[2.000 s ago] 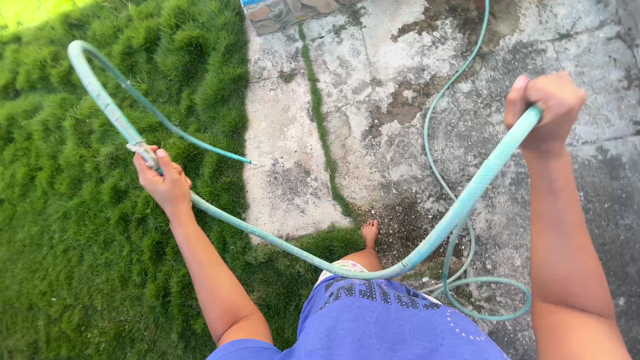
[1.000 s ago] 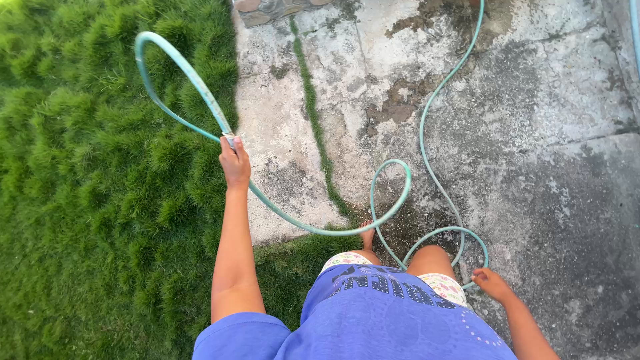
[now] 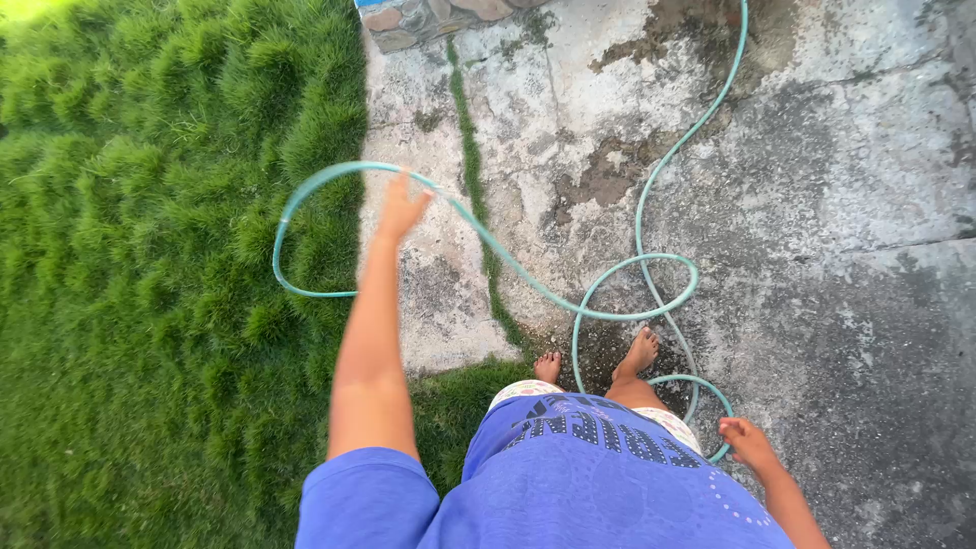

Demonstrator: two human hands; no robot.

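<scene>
A light green garden hose runs in loose loops from the lawn across the concrete to my feet, then up to the top edge. My left hand is stretched forward with its fingers spread at the upper bend of the hose; it is blurred, and whether the palm touches the hose is unclear. One loop of the hose hangs or lies over the grass to the left, partly behind my left forearm. Low on the right, my right hand is beside the lowest loop, its fingers loosely curled; whether it touches the hose cannot be told.
Thick grass covers the left side. Stained concrete slabs lie in front and to the right, with a strip of grass in a joint. A low stone wall stands at the top. My bare feet are beside the loops.
My right hand, raised with the hose in it two seconds ago, is low at my side. My left hand held the hose in both earlier frames; its fingers have now spread. More hose lies looped near my feet.
</scene>
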